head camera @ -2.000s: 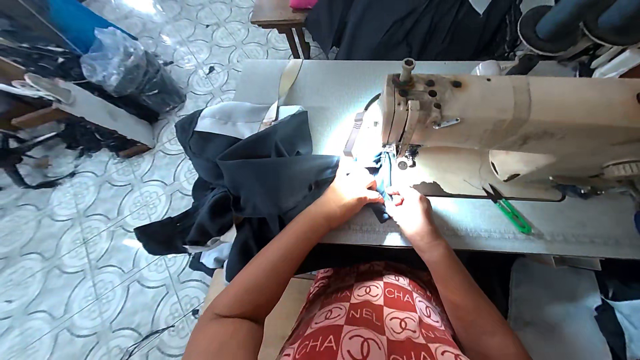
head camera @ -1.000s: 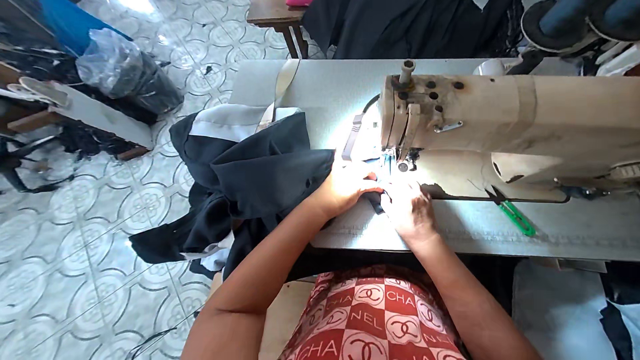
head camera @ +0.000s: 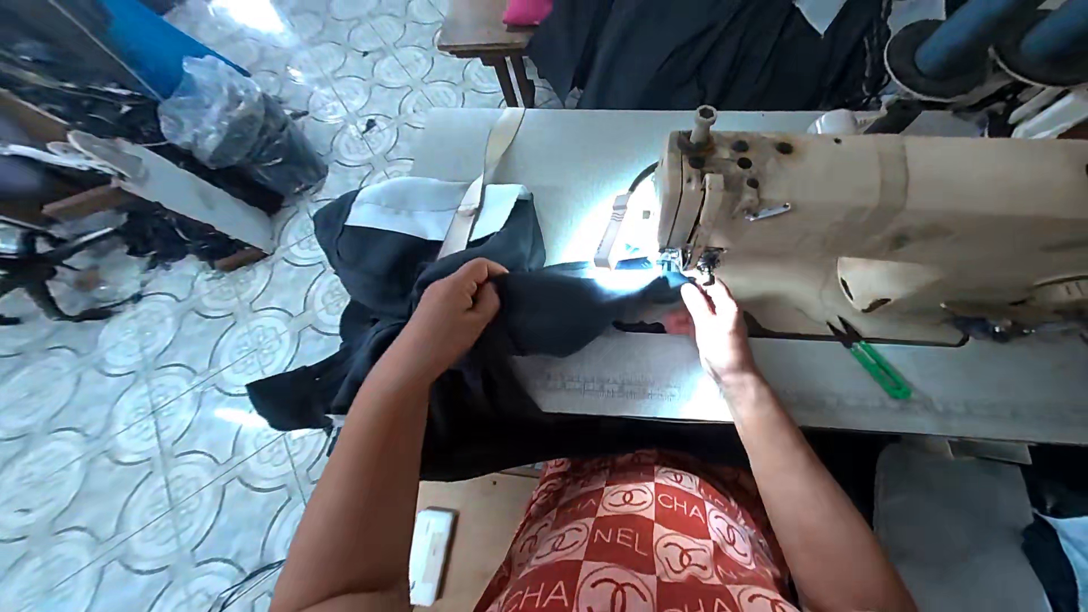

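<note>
A dark cloth garment [head camera: 552,319] lies across the left part of the sewing table, and its right end reaches the presser foot [head camera: 671,259] of the beige sewing machine [head camera: 807,229]. My left hand [head camera: 459,310] is closed on a bunched fold of it, well left of the needle. Beside the presser foot, my right hand [head camera: 718,327] pinches the garment's end between thumb and fingers; its fingertips are partly lost against the machine. A pale strap [head camera: 489,166] runs over the garment's white lining [head camera: 404,208]. The needle itself cannot be made out.
Green thread snips [head camera: 880,367] lie on the table [head camera: 629,382] right of my right hand. A wooden stool [head camera: 484,30] and dark fabric [head camera: 705,55] are beyond the far edge. Thread cones [head camera: 977,42] stand at the upper right. A plastic-wrapped bundle [head camera: 246,127] is at the left.
My left hand has moved left, away from the presser foot, and now grips the garment farther along. The cloth between the hands is spread out more. My right hand remains near the foot.
</note>
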